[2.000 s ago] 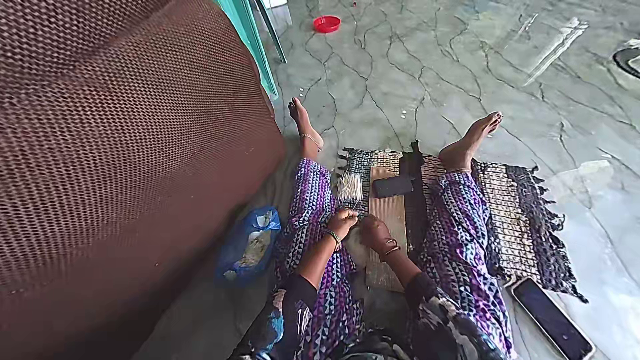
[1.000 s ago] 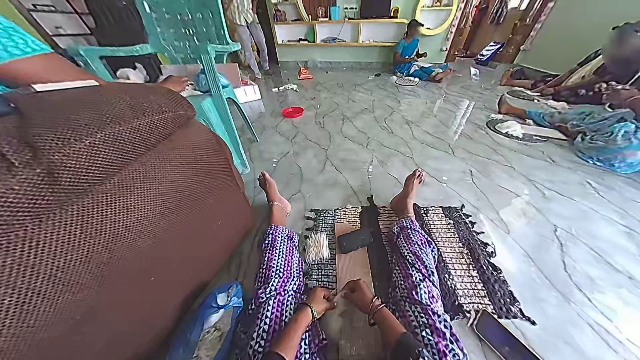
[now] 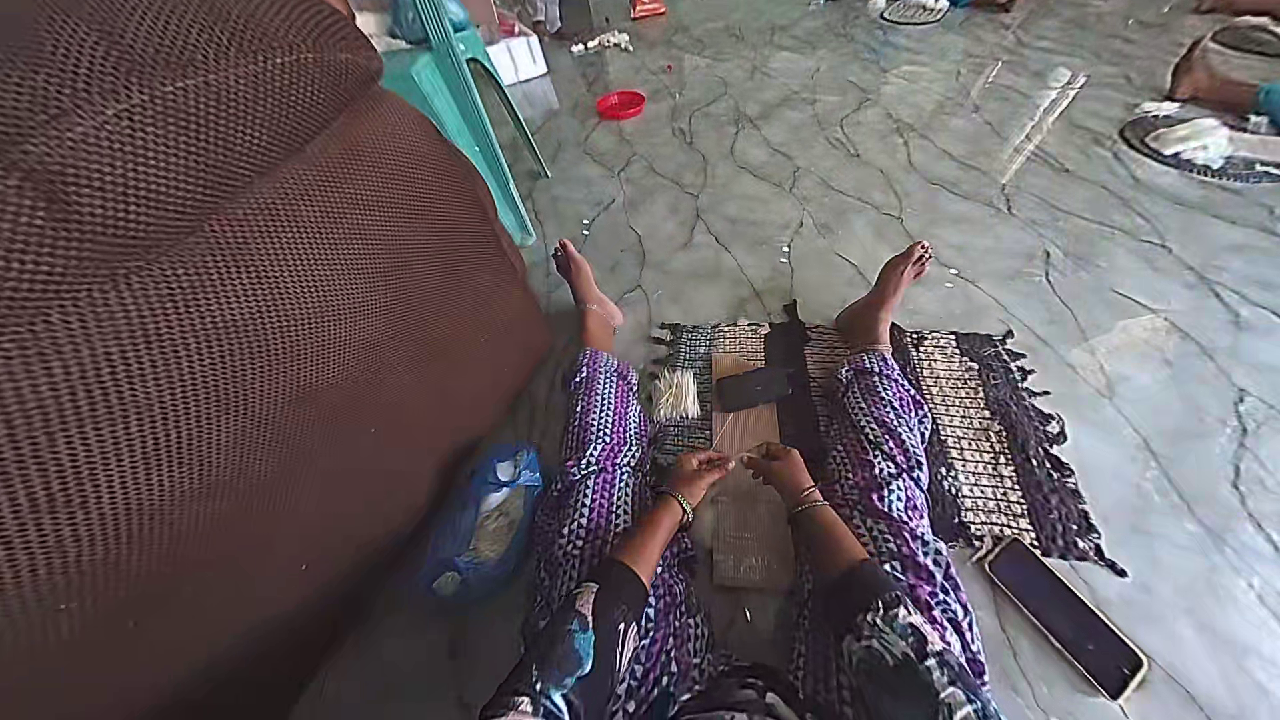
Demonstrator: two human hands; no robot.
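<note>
Over a ribbed board (image 3: 745, 432) between the legs, my left hand (image 3: 700, 474) pinches a thin pale stick (image 3: 722, 432) that slants up from its fingertips. My right hand (image 3: 782, 470) is close on its right, thumb and finger pinched at a small white piece (image 3: 742, 461). What the piece is made of cannot be told. A dark rectangular object (image 3: 753, 388) lies across the upper part of the board. Left of it, a bundle of thin white sticks (image 3: 676, 394) lies on the woven mat (image 3: 965, 430).
Brown mesh-covered furniture (image 3: 300, 330) fills the left side. A blue plastic bag (image 3: 490, 525) with pale material lies beside the left leg, and a smartphone (image 3: 1066, 618) near the right leg. Ahead are a green plastic chair (image 3: 485, 130) and a red dish (image 3: 621, 104). Another person's foot shows far right.
The view has tilted up and back down. Both hands stay near each other over the board, and their fingertips are closer together than two seconds ago.
</note>
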